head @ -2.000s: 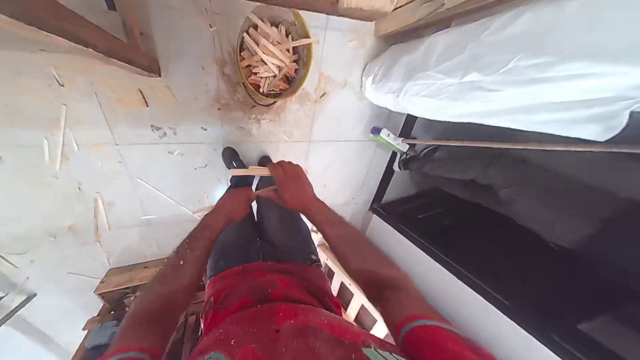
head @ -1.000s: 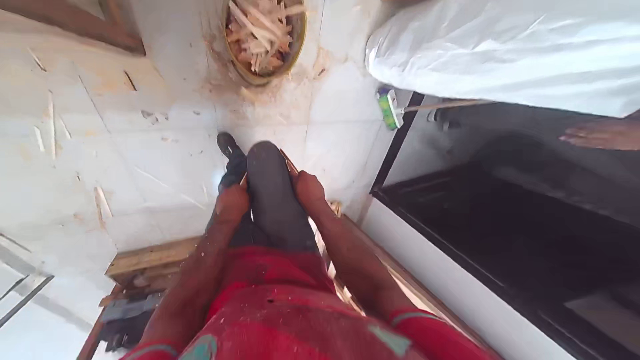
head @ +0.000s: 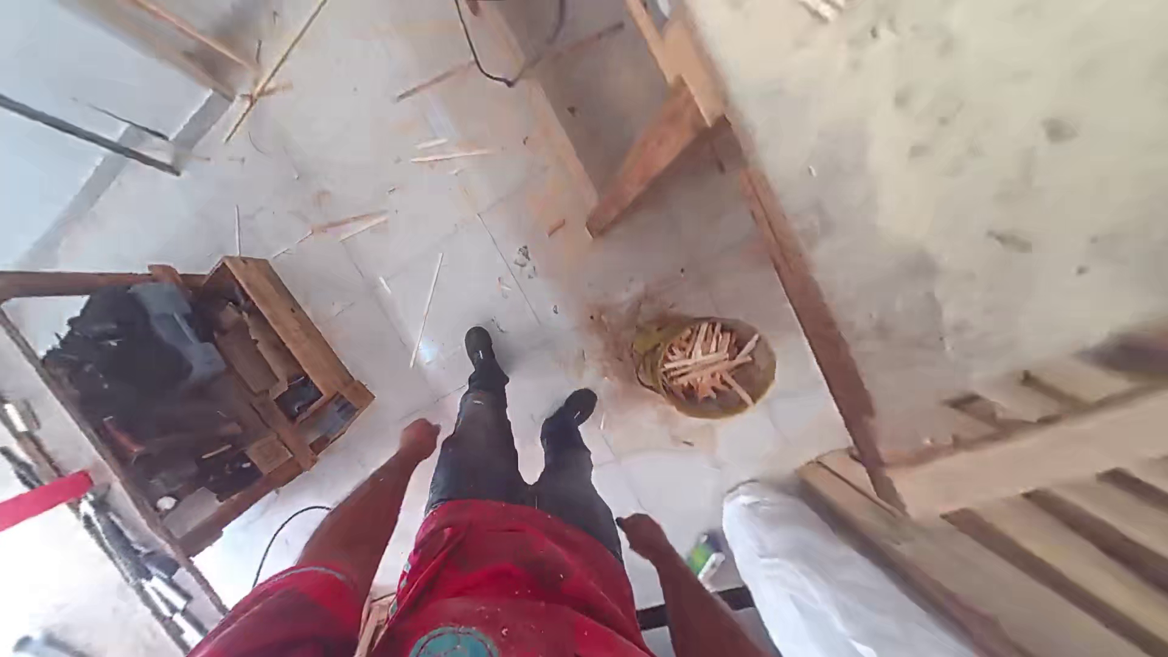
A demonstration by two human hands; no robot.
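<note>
My left hand (head: pixel 420 440) hangs beside my left leg with its fingers curled and nothing seen in it. On the other side, my right hand (head: pixel 644 537) is by my right thigh, also curled; no object shows in it. A round yellowish bucket (head: pixel 765 365) full of wood offcuts (head: pixel 704 360) stands on the floor ahead and to the right of my feet. Thin wood strips (head: pixel 427 308) are scattered on the tiled floor ahead of me.
To the left is a wooden crate-like stand (head: pixel 292 338) with dark items inside. A wooden frame beam (head: pixel 812 319) runs along the right, beside a white sheet-covered object (head: pixel 794 566) and a slatted wooden piece (head: pixel 1031 456). A cable (head: pixel 479 59) lies at the top.
Two seconds ago my hands were together on wood pieces before my legs; now they are apart at my sides, and no wood shows in them. The view has swung left strongly.
</note>
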